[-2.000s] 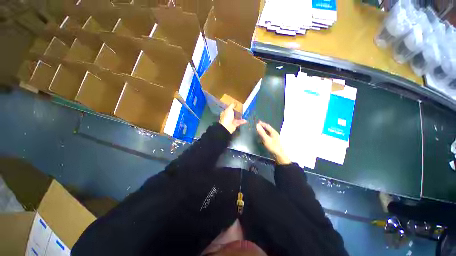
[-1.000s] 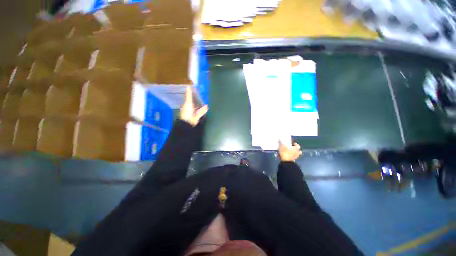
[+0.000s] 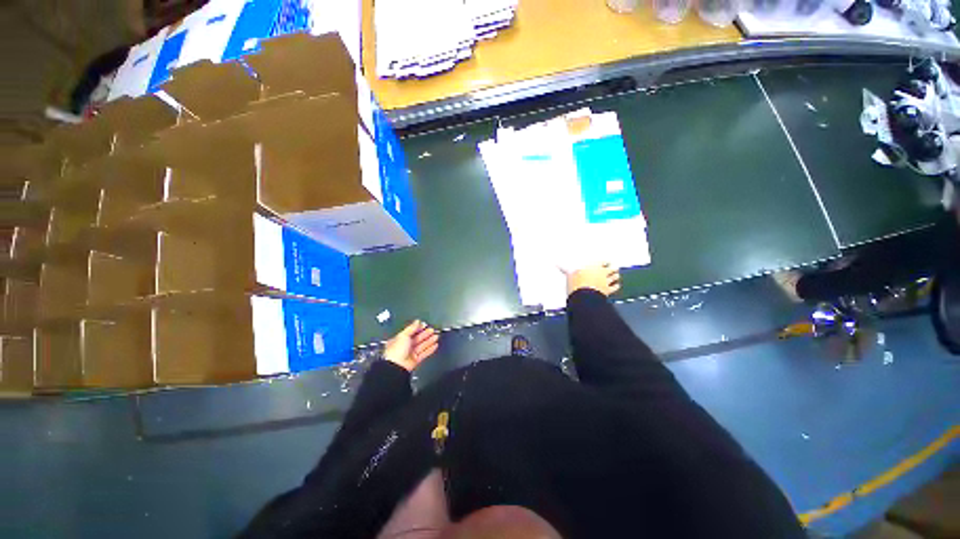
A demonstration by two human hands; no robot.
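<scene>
A fanned pile of flat cartons, white with a bright blue panel, lies on the dark green bench in front of me. My right hand rests at the pile's near edge; whether it grips a blank cannot be told. My left hand is empty, fingers apart, over the bench's near edge. Erected open cartons stand in rows at the left, brown inside, white and blue outside. The carton at the right end of the row juts out beyond the nearer ones.
A yellow-brown shelf runs behind the bench, holding a spare flat carton stack and clear cups. White parts with dark bits lie at the right. Another person's hand and dark sleeve show at the right edge.
The carton that was between my hands now stands at the end of the rows. My left hand has let go and drawn back toward me. My right hand has moved to the flat pile.
</scene>
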